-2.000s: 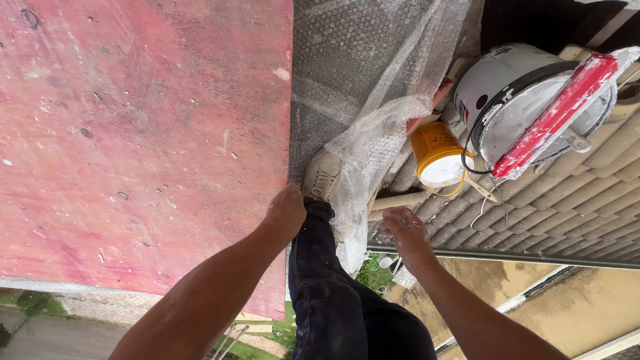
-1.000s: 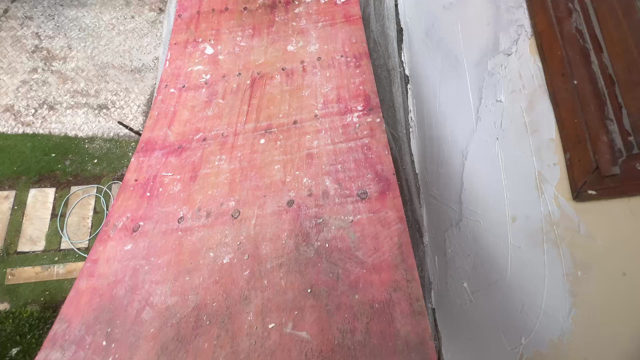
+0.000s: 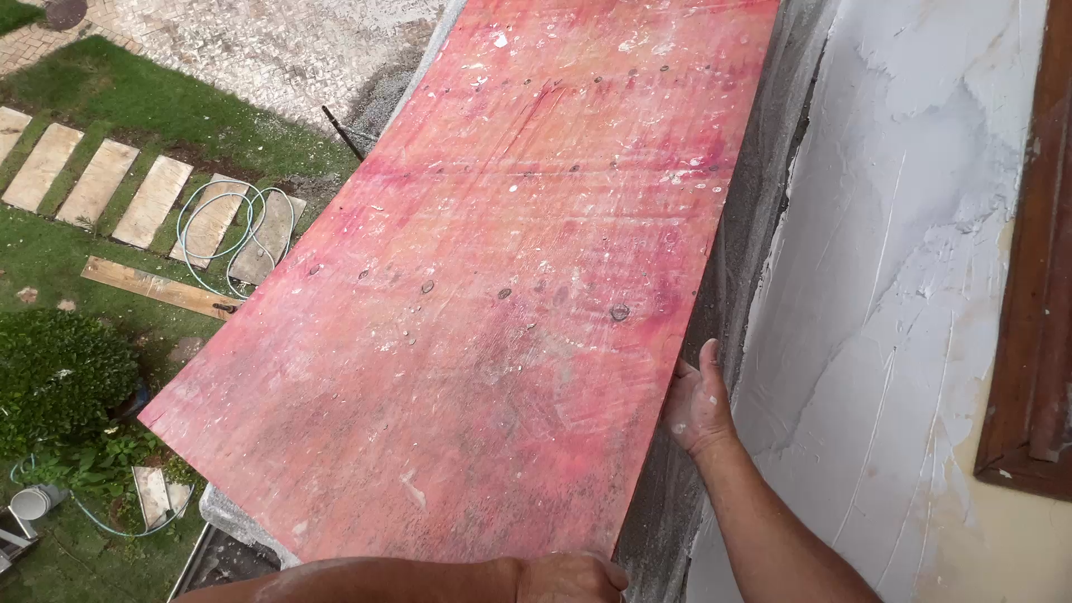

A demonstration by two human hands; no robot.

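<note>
A large red-stained plywood sheet (image 3: pixel 502 293), spotted with white splashes and rows of nail marks, stretches away from me. My right hand (image 3: pixel 699 402) is at its right edge, palm against the edge, thumb up and fingers partly hidden under the board. At the near edge lies my left hand (image 3: pixel 569 578), its fingers curled over the board's near right corner; its lower part is cut off by the frame. Grey plastic-covered surface (image 3: pixel 737 209) shows between the board and the wall.
A patchy white plastered wall (image 3: pixel 871 251) with a brown wooden frame (image 3: pixel 1022 335) rises at the right. Far below on the left are grass, stone slabs (image 3: pixel 151 201), a coiled hose (image 3: pixel 209 226), a wooden plank (image 3: pixel 159 286), a bush (image 3: pixel 63 377) and a bucket (image 3: pixel 33 502).
Both hands are back in view, now at the board's near and right edges; one second ago neither showed. The board has turned relative to the wall. The view has swung away from the roof and buckets.
</note>
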